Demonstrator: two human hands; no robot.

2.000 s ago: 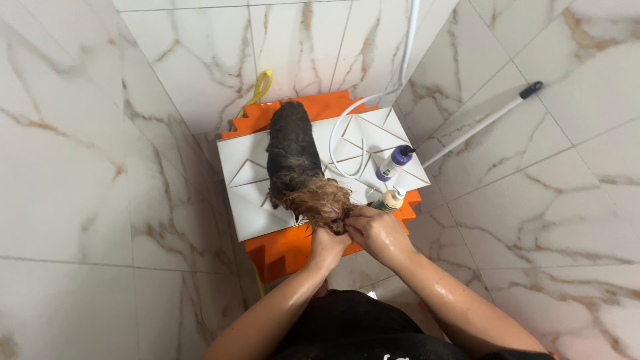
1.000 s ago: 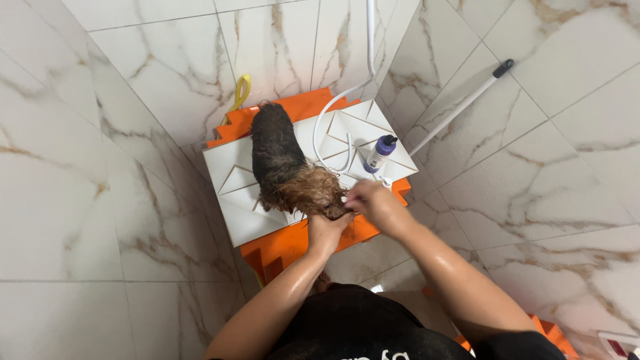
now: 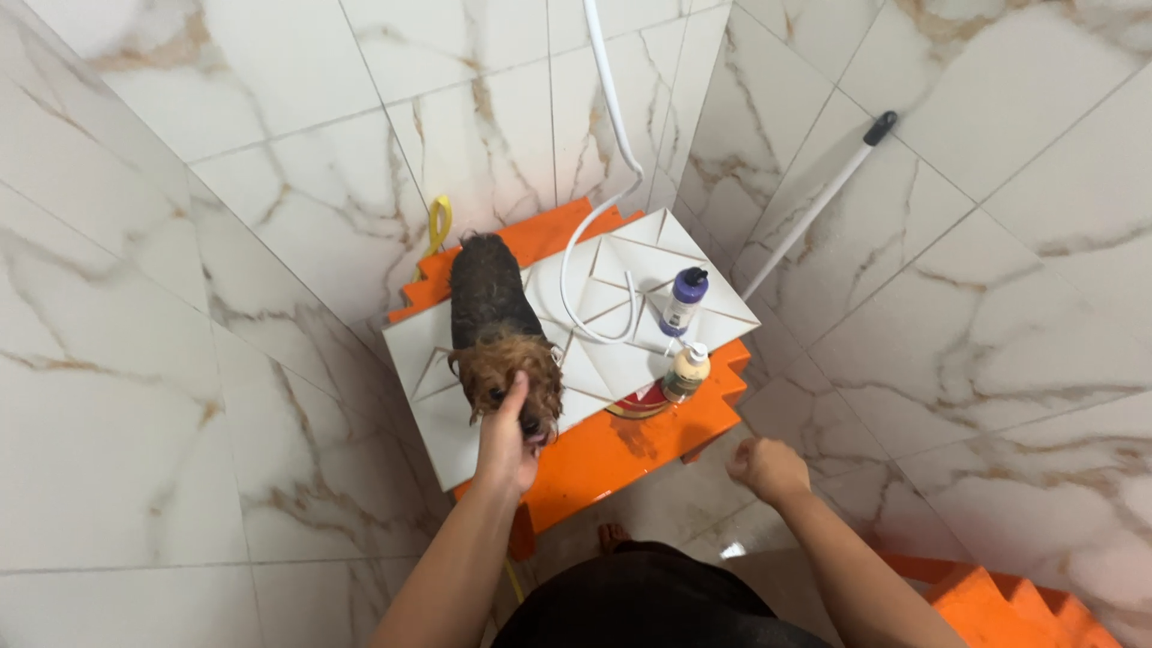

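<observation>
A small wet dog (image 3: 493, 301) with a dark back and brown head stands on a white patterned tile board, its face turned up toward me. My left hand (image 3: 506, 441) cups the dog's muzzle and chin from below, the thumb lying along its face. Away from the dog, my right hand (image 3: 769, 468) hangs over the floor to the right of the orange stand, its fingers curled; nothing shows in it. A purple bottle with a black cap (image 3: 684, 303) stands on the board, and a cream-coloured pump bottle (image 3: 687, 373) is at the board's near right edge.
The white tile board (image 3: 720, 310) rests on an orange plastic stand (image 3: 585, 468). A white hose (image 3: 612, 117) curls onto the board. A yellow strap (image 3: 439, 220) is behind the stand. A white pole (image 3: 810, 216) leans on the marbled wall. Another orange piece (image 3: 1017, 612) is at lower right.
My right hand has left the dog's head and moved right, off the stand. The dog's head is now raised, with my left hand still at its muzzle.
</observation>
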